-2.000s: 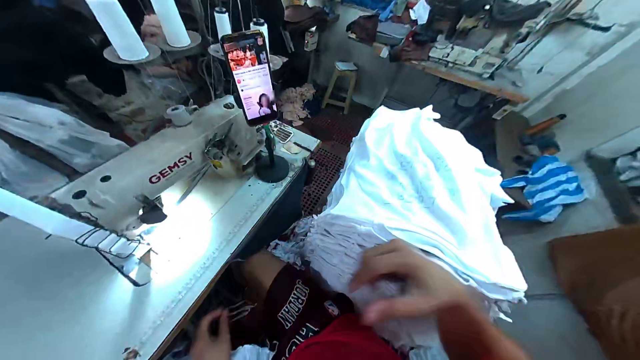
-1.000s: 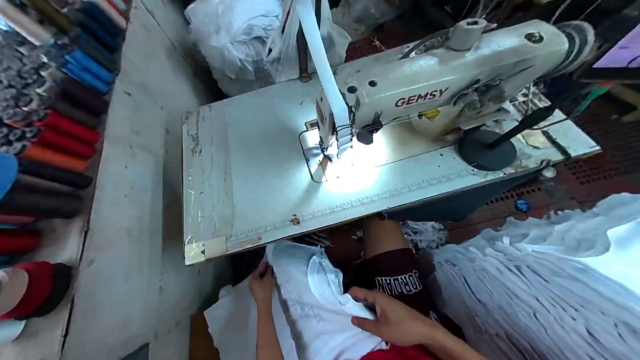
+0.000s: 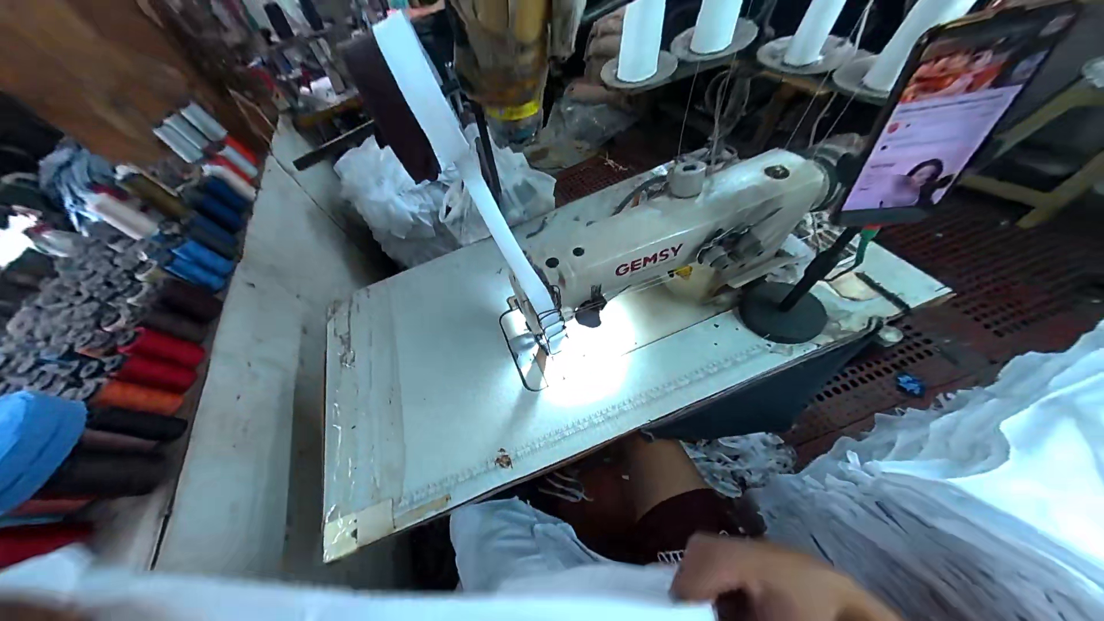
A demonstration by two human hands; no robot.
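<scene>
A white fabric piece [image 3: 379, 604] stretches across the bottom edge of the view, close to the camera. My right hand [image 3: 759, 573] pinches its right end at the bottom centre-right. At the bottom left corner only a blurred bit of my left hand [image 3: 34, 609] shows, at the other end of the cloth; its fingers are hidden. More white cloth [image 3: 517, 539] lies over my lap. Beyond the hands stands a Gemsy sewing machine [image 3: 673, 246] with its lamp lit, and a white tape [image 3: 483, 190] runs down into the folder by its needle.
The machine table [image 3: 431, 345] has a worn front edge. A phone [image 3: 949, 121] on a round-based stand [image 3: 783, 312] is at the right. Stacked white fabric pieces [image 3: 966, 483] lie lower right. Thread spools [image 3: 164, 345] fill a surface at the left, past a grey ledge [image 3: 250, 379].
The white cloth, low on my lap a second ago, is now raised and spread toward the camera, with my left hand moved to the far left. The view has shifted.
</scene>
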